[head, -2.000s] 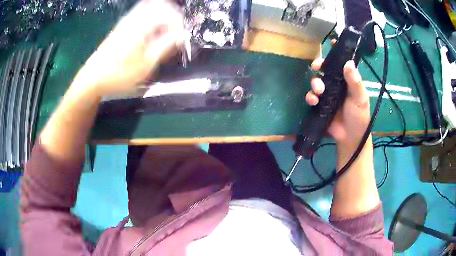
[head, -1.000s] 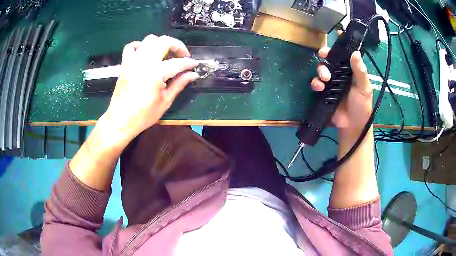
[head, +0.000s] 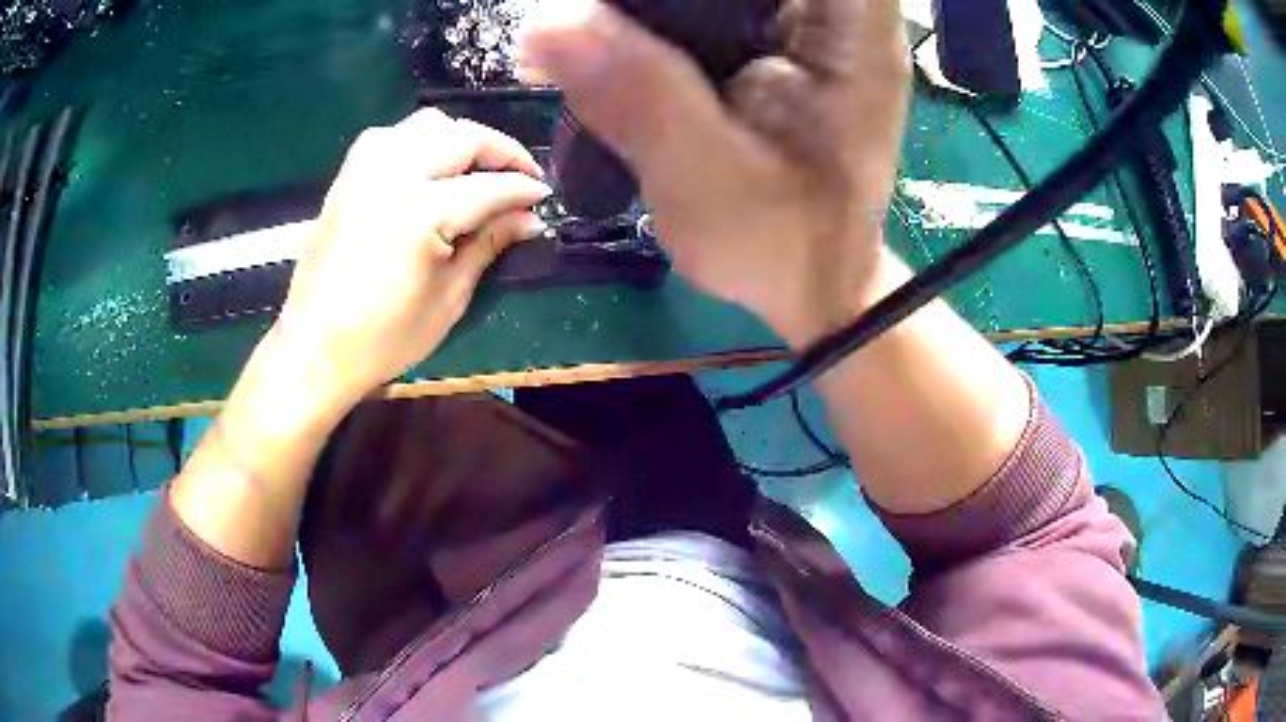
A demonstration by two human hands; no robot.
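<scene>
The dark jig point(head: 212, 299) lies on the green bench with a silver-white metal strip point(head: 243, 253) in it. My left hand point(head: 409, 226) is over the jig, its thumb and fingertips pinched on a small metal fitting point(head: 547, 212), which is mostly hidden. My right hand point(head: 776, 155) is raised over the jig's right end, close to the camera and blurred. It holds the black electric screwdriver point(head: 705, 26), whose lower part reaches down near my left fingertips. The bit's tip cannot be made out.
The dark tray of bright fittings point(head: 480, 40) is behind the jig, partly hidden. Grey strips point(head: 31, 240) stand in a row at left. The thick black cord point(head: 973, 261) crosses in front of my right forearm. White strips point(head: 1008, 212) and tangled cords lie at right.
My right hand has moved left and up with the screwdriver, from the bench's right side to over the jig. My left hand moved from the tray to the jig and stays pinched there.
</scene>
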